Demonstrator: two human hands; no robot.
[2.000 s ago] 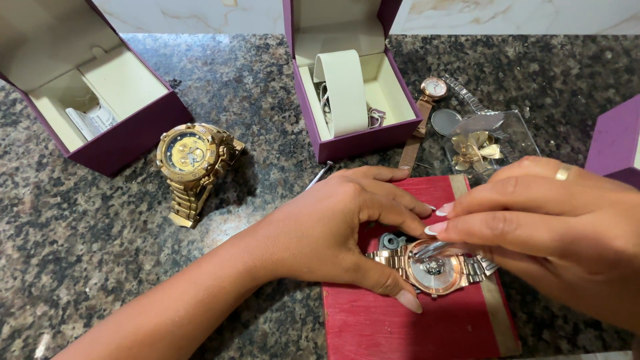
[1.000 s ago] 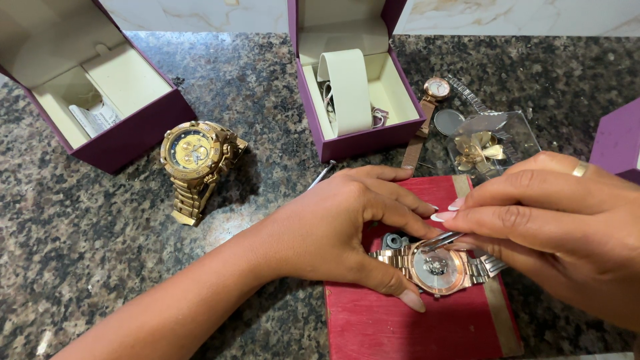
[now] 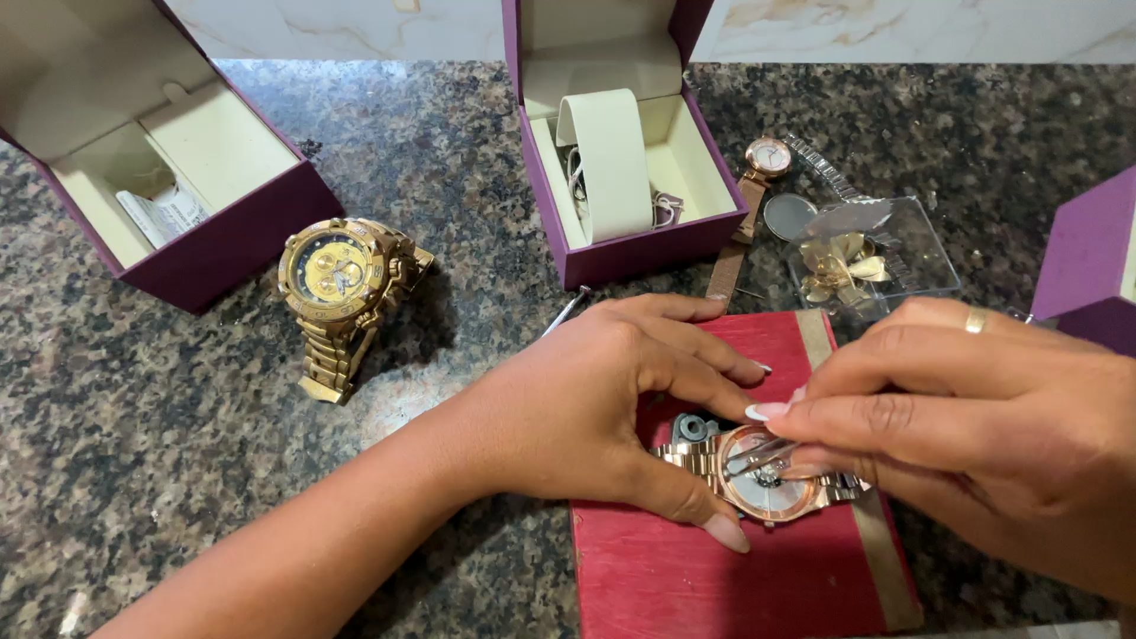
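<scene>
A rose-gold metal wristwatch (image 3: 770,484) lies on a red block with a tan stripe (image 3: 674,568), its round silvery face or back upward; which side it is I cannot tell. My left hand (image 3: 612,408) rests over the block, thumb and fingers around the watch's left side and bracelet. Between the fingertips of my right hand (image 3: 923,426) is a thin metal tool, probably tweezers (image 3: 754,457), with its tip over the left part of the watch's disc. A small grey part with a round hole (image 3: 692,428) sits just above the bracelet, partly hidden by my left hand.
A large gold-coloured chronograph (image 3: 333,275) stands at the left between two open purple watch boxes (image 3: 231,248) (image 3: 652,253). Behind the block lie a smaller rose-gold watch (image 3: 768,158), a round metal disc (image 3: 789,217) and a clear plastic case (image 3: 927,248) with gold-coloured pieces. Another purple box (image 3: 1087,257) is at right.
The tool in my right hand has moved from the watch's upper rim to over the left part of its disc. My left hand has stayed around the watch.
</scene>
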